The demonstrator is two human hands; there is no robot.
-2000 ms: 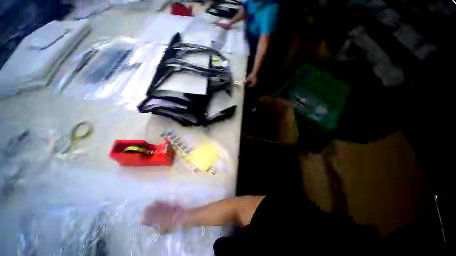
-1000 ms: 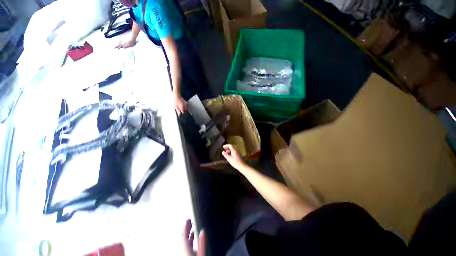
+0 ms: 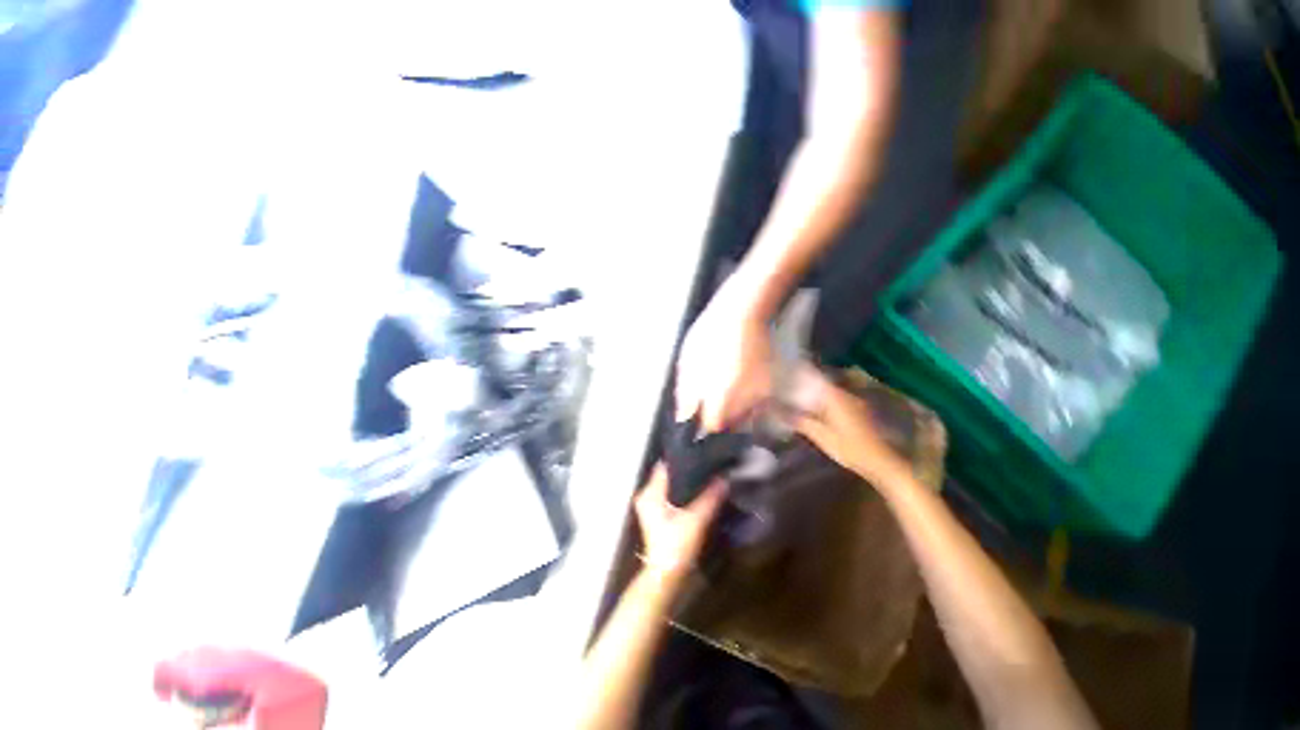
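Observation:
My left hand is at the table's right edge, its fingers around a dark item. My right hand is over an open brown carton, close to a pale, shiny piece. Blur hides whether it grips that piece. Another person's hand reaches in from above and touches the dark item. Small pale things show in the carton under the hands. Black and white tote handbags lie flat on the table, with grey, film-wrapped handles.
The white table fills the left side, overexposed. A red tape dispenser is at its near left. A green crate with packed clear bags stands right of the carton. More brown cardboard is at lower right.
The view has shifted, and the carton and crate appear larger and further right. My left hand has come up from the table edge to the dark item. The other person's hand has joined mine.

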